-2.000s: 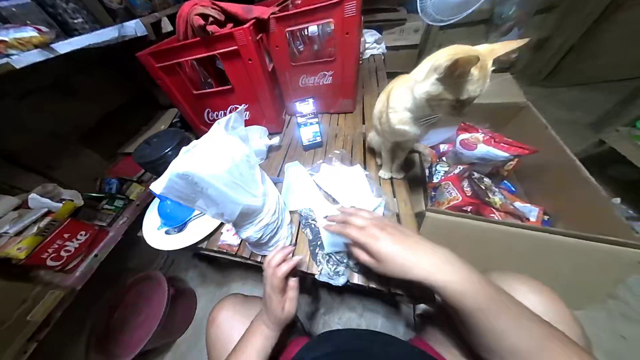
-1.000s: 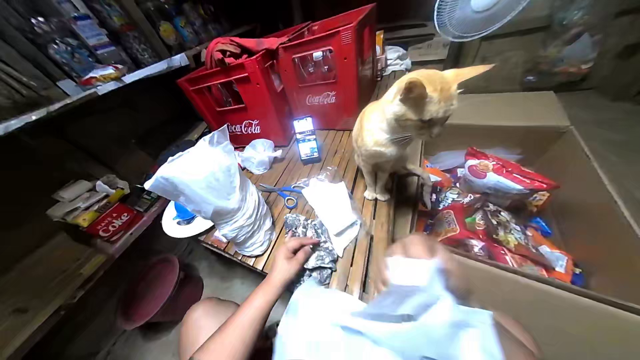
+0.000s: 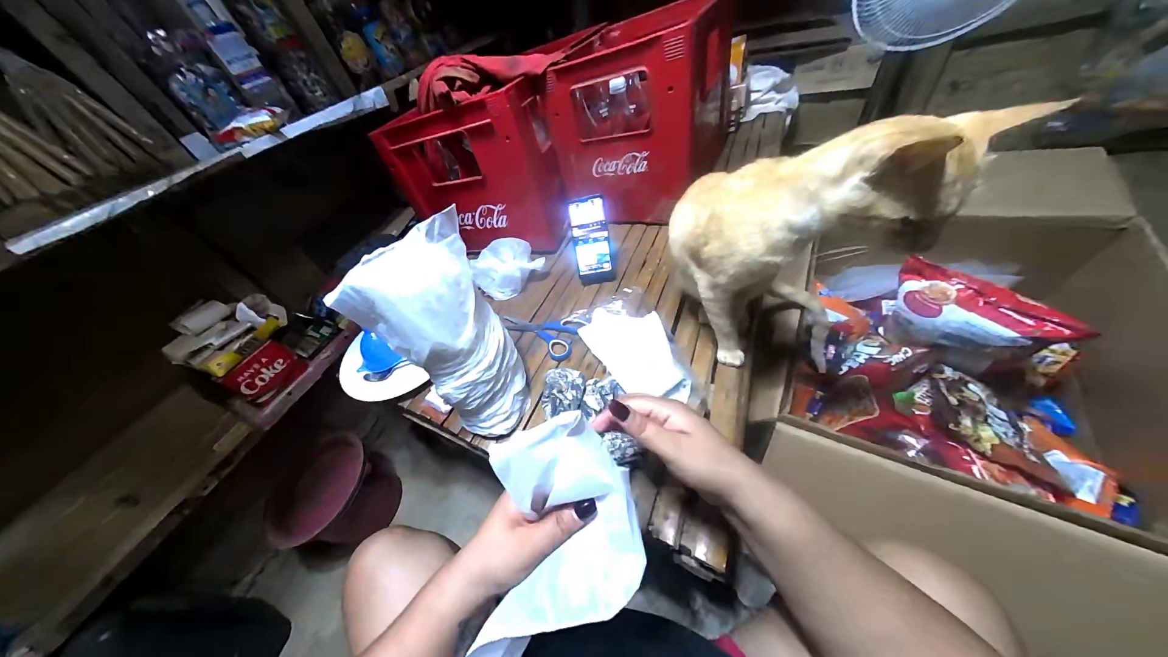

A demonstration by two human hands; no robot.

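A white plastic bag [image 3: 584, 547] hangs over my lap, pinched in my left hand [image 3: 525, 543] with the thumb on top. At the bag's upper right edge is my right hand [image 3: 680, 443], thumb and fingers bent together; whether they grip anything is unclear. Crumpled silvery packets [image 3: 566, 391] lie on the slatted bamboo table [image 3: 547, 297] just beyond my hands. Behind them are flat white bags [image 3: 639, 351] and blue-handled scissors [image 3: 555, 339]. To the left stands a tall bundle of white bags [image 3: 438, 319]. A lit phone [image 3: 591, 239] stands farther back.
An orange cat [image 3: 776, 219] stands on the table, leaning over a cardboard box [image 3: 912, 484] of snack packets [image 3: 985, 310] at right. Red bottle crates [image 3: 630, 137] stand behind. A small knotted plastic bag [image 3: 505, 266] sits near them. A reddish basin [image 3: 319, 493] is at lower left.
My left hand has moved from the silvery packets to the white bag on my lap. My right hand has come to the bag's upper edge. The cat has lowered its head toward the box.
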